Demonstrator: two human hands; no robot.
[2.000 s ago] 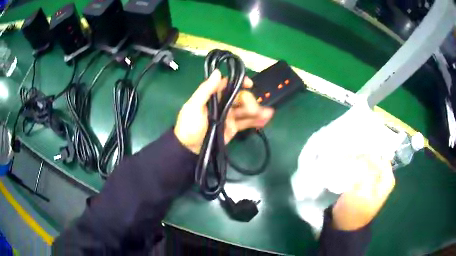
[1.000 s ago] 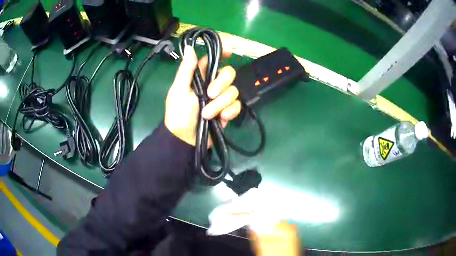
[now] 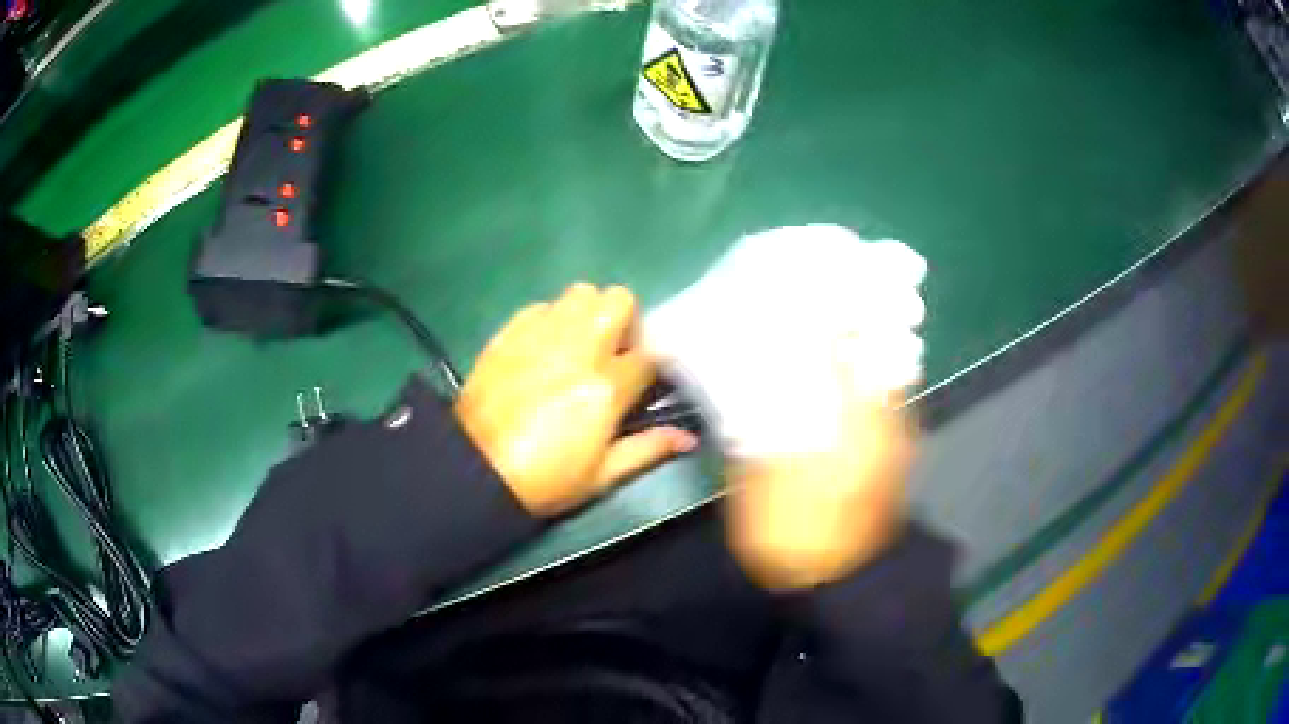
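My left hand [image 3: 558, 396] is closed over the black power cord [image 3: 660, 409] near the bench's front edge. My right hand [image 3: 820, 495], blurred, holds the white cloth [image 3: 792, 325] against the cord just right of my left hand. The cloth hides much of the cord there. The black power strip [image 3: 272, 198], with small orange-red slots, lies at the upper left, and its cord runs down to my left hand. The plug [image 3: 311, 422] shows its two pins above my left sleeve.
A clear bottle [image 3: 704, 78] with a yellow warning label stands at the top centre. Coiled cords [image 3: 88, 530] lie at the far left. A worn yellow-white rail [image 3: 163, 191] crosses the upper left. Floor and blue crates [image 3: 1180, 672] are at the lower right.
The view has turned right. The held cord bundle has gone from upright in my left hand to low on the bench, and my right hand has brought the cloth up beside my left hand.
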